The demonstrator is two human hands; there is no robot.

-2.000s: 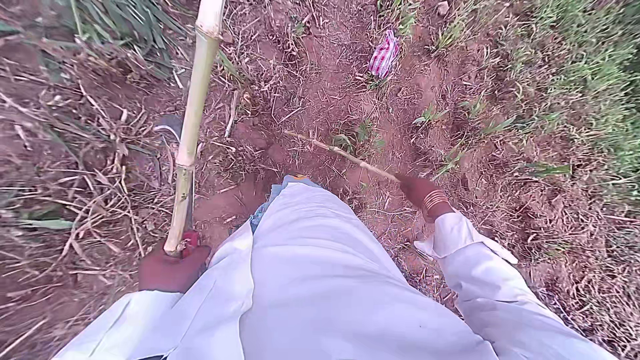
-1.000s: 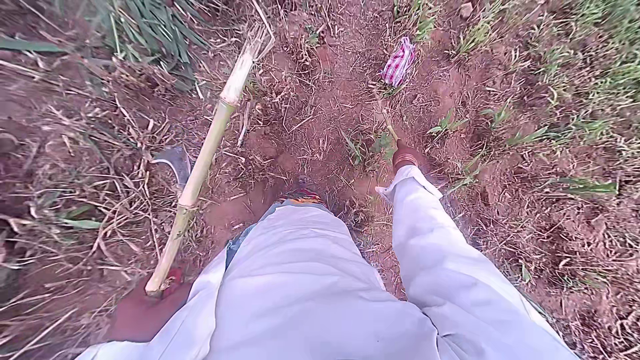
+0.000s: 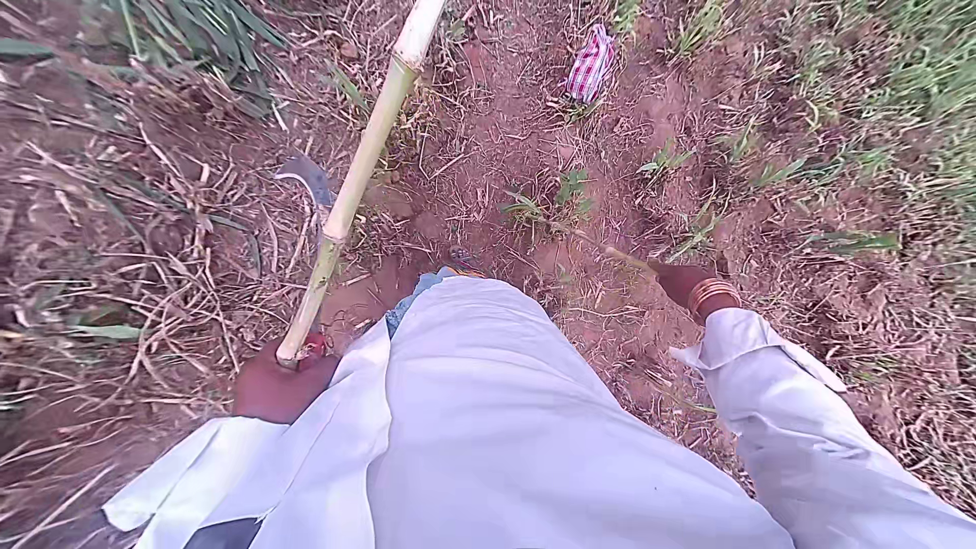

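My left hand point(image 3: 282, 385) is closed around the lower end of a thick, jointed pale green cane stalk point(image 3: 358, 168), which slants up past the top edge. In the same hand is the red handle of a sickle; its curved metal blade point(image 3: 311, 179) shows just left of the stalk. My right hand point(image 3: 679, 286), with several bangles at the wrist, is closed on a thin dry stalk point(image 3: 610, 250). That stalk points left and away from me, its far end near small green weeds.
Reddish soil with dry straw lies all around. A red-and-white checked cloth point(image 3: 591, 65) is on the ground ahead. Long green leaves point(image 3: 202, 38) lie at the upper left, and green grass point(image 3: 930, 84) grows at the upper right. Dry stalks point(image 3: 183, 282) litter the left side.
My right hand has moved back toward my right side from its farther position a second ago, holding the thin stalk. The thick stalk now reaches past the top edge again.
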